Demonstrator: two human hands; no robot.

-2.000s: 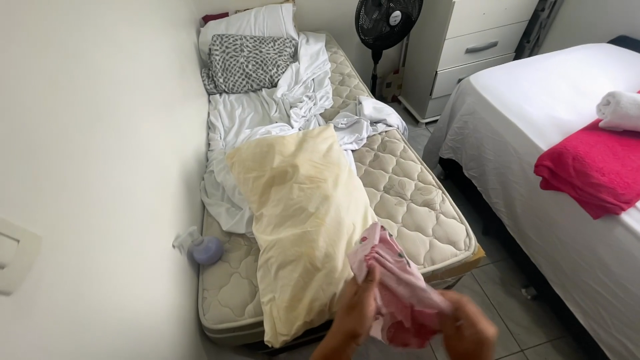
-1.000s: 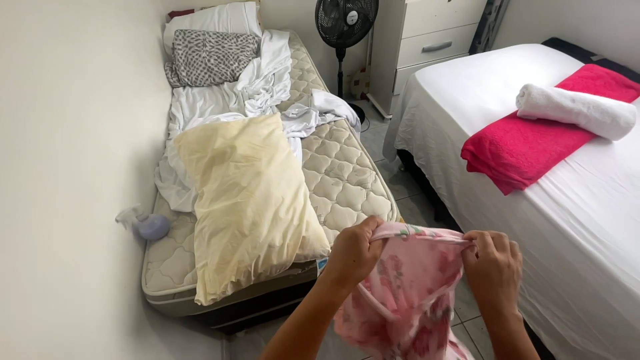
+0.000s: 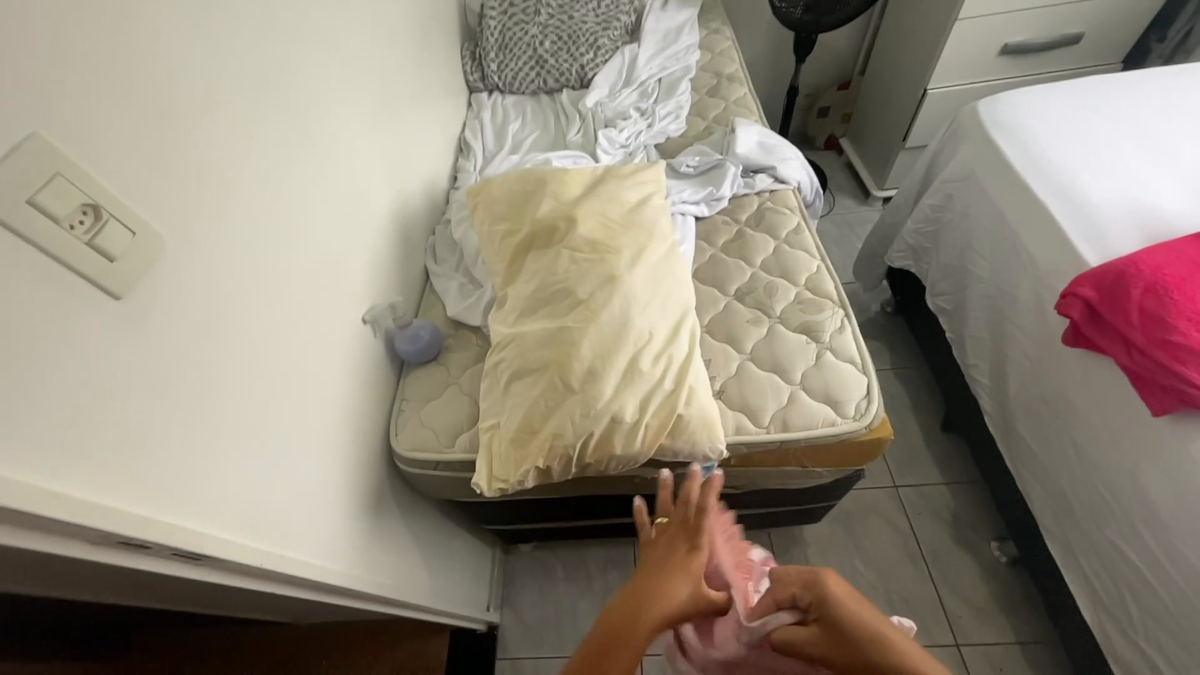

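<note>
A pink patterned fabric piece [image 3: 736,647] hangs low between my hands, with part of it hidden behind them. My right hand [image 3: 816,609] is closed on its pale edge. Beside it, my left hand [image 3: 680,553] has its fingers spread, and its thumb rests against the cloth near the right hand; a ring is on one finger. Just beyond my left fingertips, a cream pillow [image 3: 591,328] lies on the quilted mattress [image 3: 778,328], its near end at the mattress edge.
White sheets [image 3: 562,127] and a grey patterned pillow [image 3: 558,42] lie farther up the mattress. A spray bottle [image 3: 417,340] stands by the wall. At right are a white-covered bed [image 3: 1022,234] with a pink towel [image 3: 1144,319], a fan [image 3: 802,47] and drawers [image 3: 1012,56].
One second ago both hands held the fabric's edge stretched between them. Now they are close together, and the left hand's fingers have opened. The view has shifted.
</note>
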